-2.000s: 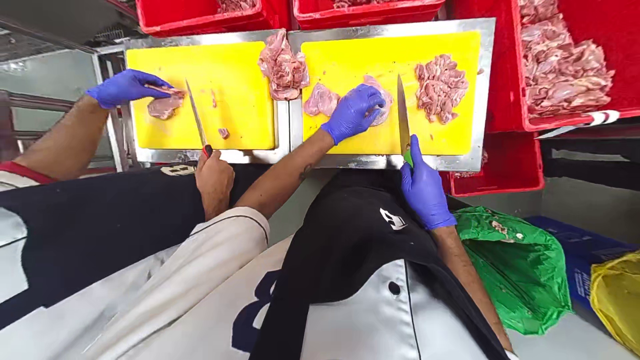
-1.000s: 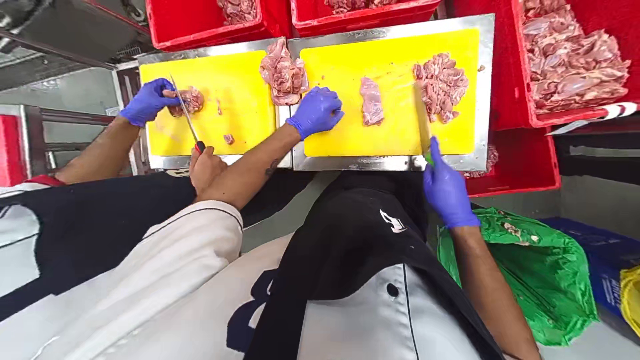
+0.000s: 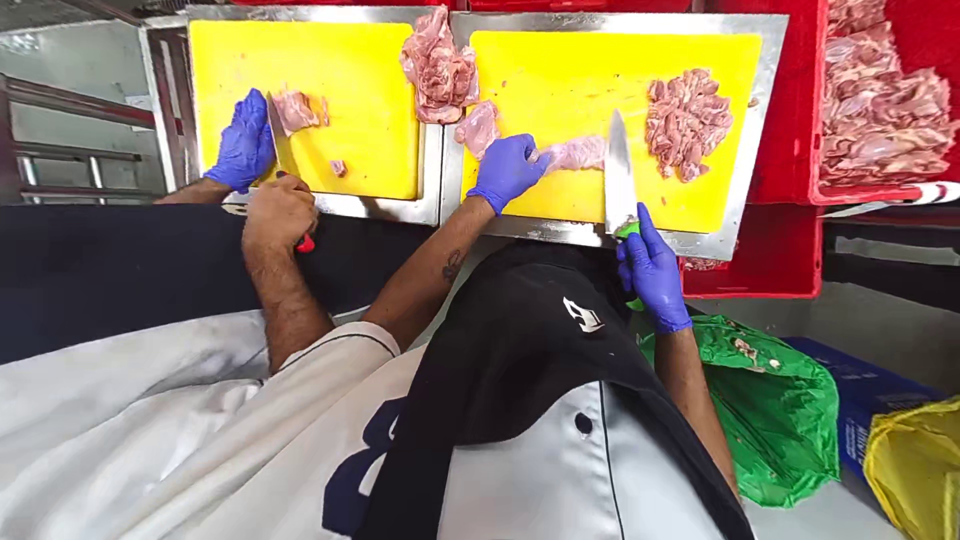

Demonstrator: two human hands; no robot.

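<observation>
My left hand point(image 3: 510, 171), in a blue glove, pinches the left end of a strip of raw meat point(image 3: 581, 154) lying on the right yellow cutting board point(image 3: 555, 75). My gloved right hand point(image 3: 651, 266) grips the green handle of a kitchen knife point(image 3: 618, 165). Its blade points away from me, at the strip's right end; whether it touches the meat I cannot tell. A smaller piece of raw meat point(image 3: 478, 129) lies at the board's left edge. Right of the blade is a pile of cut meat point(image 3: 688, 124). A larger meat heap point(image 3: 441, 71) lies between the two boards.
At the left, a co-worker's gloved hand point(image 3: 247, 142) and bare hand with a knife point(image 3: 280, 135) are over another yellow board point(image 3: 352, 67). Red crates point(image 3: 787, 112) stand right, one holding meat. Below them are a green plastic bag point(image 3: 780, 412) and a yellow bag point(image 3: 915, 457).
My left hand has moved from the board's left side onto the strip of meat. A separate meat piece now lies at the board's left edge. The knife has moved left, away from the pile.
</observation>
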